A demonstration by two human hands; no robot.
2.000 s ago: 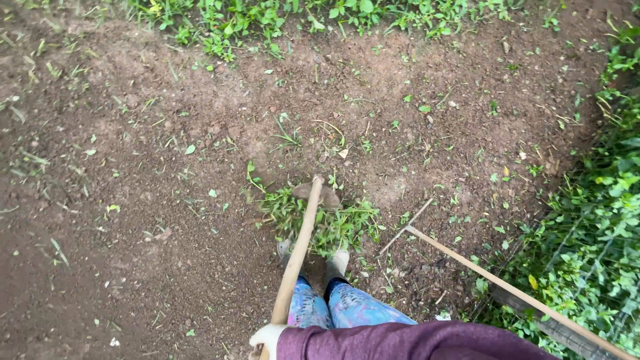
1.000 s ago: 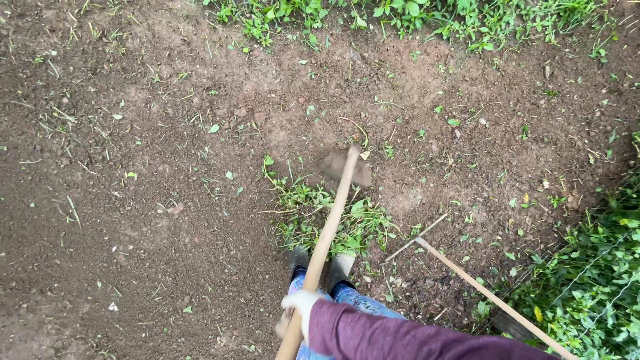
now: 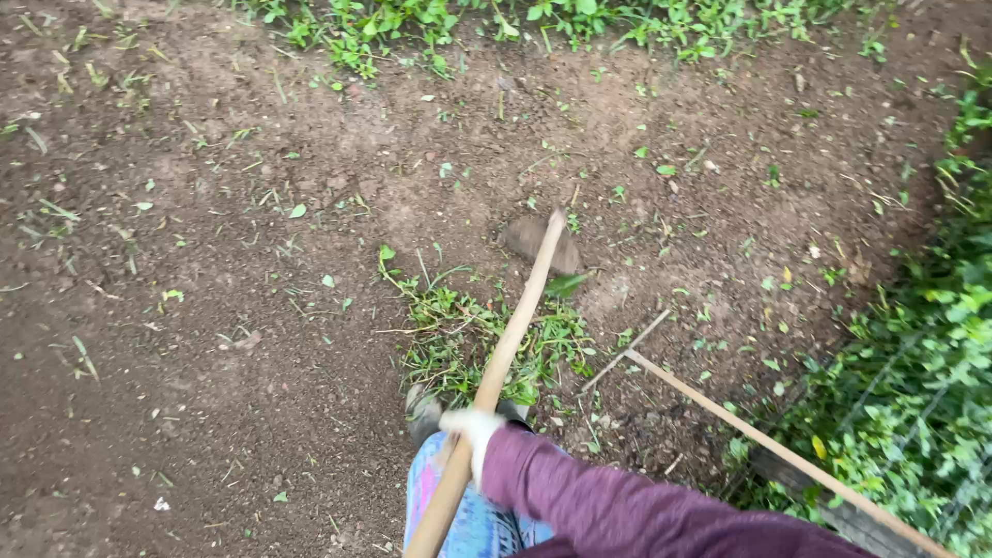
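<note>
My right hand [image 3: 471,435], in a whitish glove below a purple sleeve, grips the wooden handle of a hoe [image 3: 515,325]. The hoe's broad metal blade [image 3: 535,242] is at the soil, just beyond a heap of pulled green weeds [image 3: 457,333]. A green leaf lies against the blade's lower right edge. The heap spreads in front of my shoes, partly beneath the handle. My left hand is out of view; the handle runs off the bottom edge.
A rake [image 3: 744,418] with a wooden handle lies to the right, its head [image 3: 626,353] near the heap. Leafy plants [image 3: 914,387] and a wooden board [image 3: 860,523] border the right side. Low green weeds [image 3: 434,23] grow along the far edge. Loose leaves and stems dot the bare soil.
The hoe has swung across the weed heap, and its blade is now beyond the heap on the right. My right hand has stayed on the handle.
</note>
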